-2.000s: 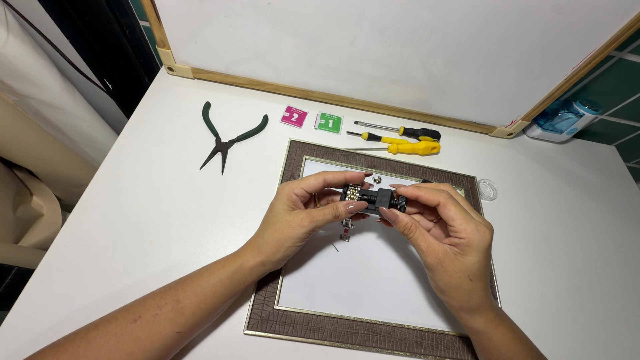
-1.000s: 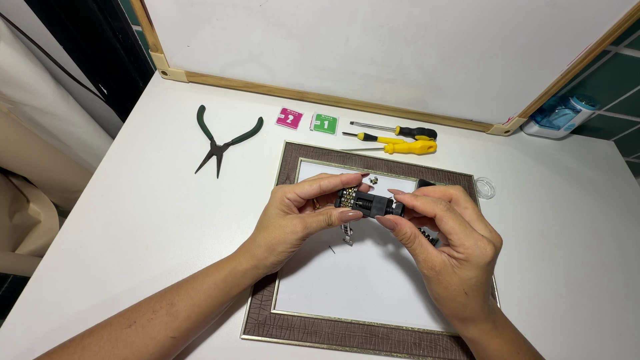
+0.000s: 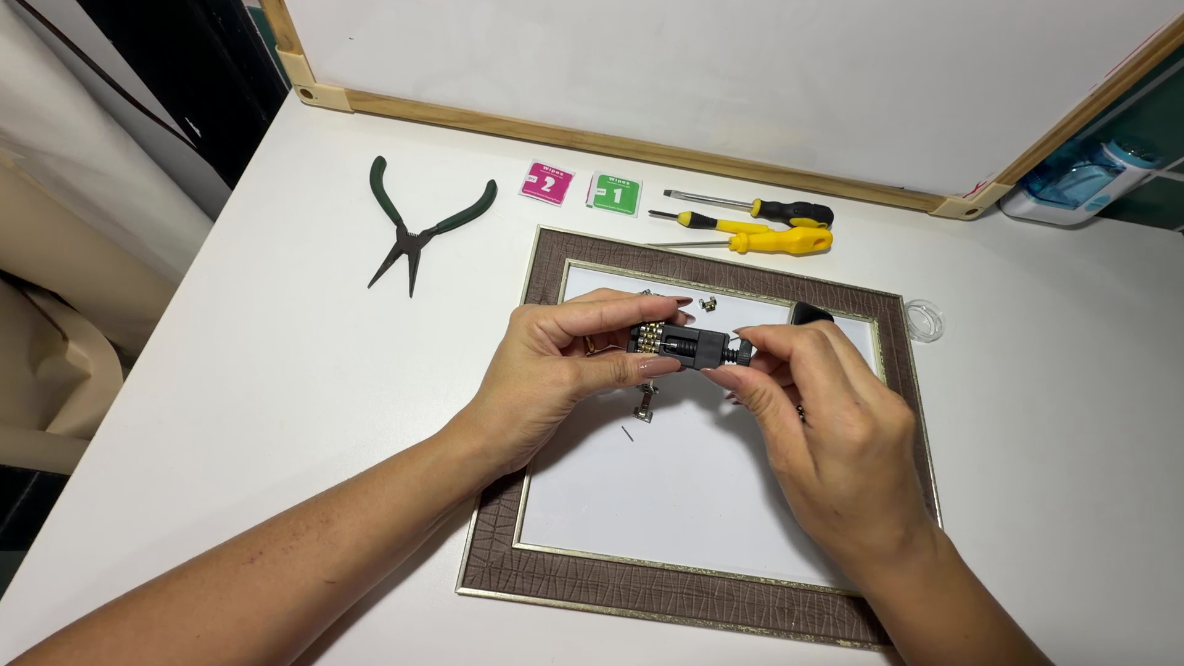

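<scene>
Over the framed white board, my left hand (image 3: 564,361) grips the left end of a black watch-link remover (image 3: 698,347), where a gold and silver metal watch band (image 3: 648,339) is seated. My right hand (image 3: 823,416) has its thumb and fingertips on the remover's right end, beside the knurled screw knob (image 3: 745,352). Part of the metal band (image 3: 644,404) hangs or lies below my left fingers; which one cannot be told. A thin pin (image 3: 627,433) lies on the white surface, and a small loose link (image 3: 708,303) lies just above the tool.
Brown textured picture frame (image 3: 703,592) under the hands. Behind it lie green-handled pliers (image 3: 413,242), two wipe packets (image 3: 548,183) and several screwdrivers (image 3: 782,242). A clear round lid or dish (image 3: 924,321) is at right; a wood-edged whiteboard (image 3: 573,139) stands at the back.
Both hands stay on the link remover. My right fingers have shifted around its knob end, and more of the knob shows now than two seconds ago.
</scene>
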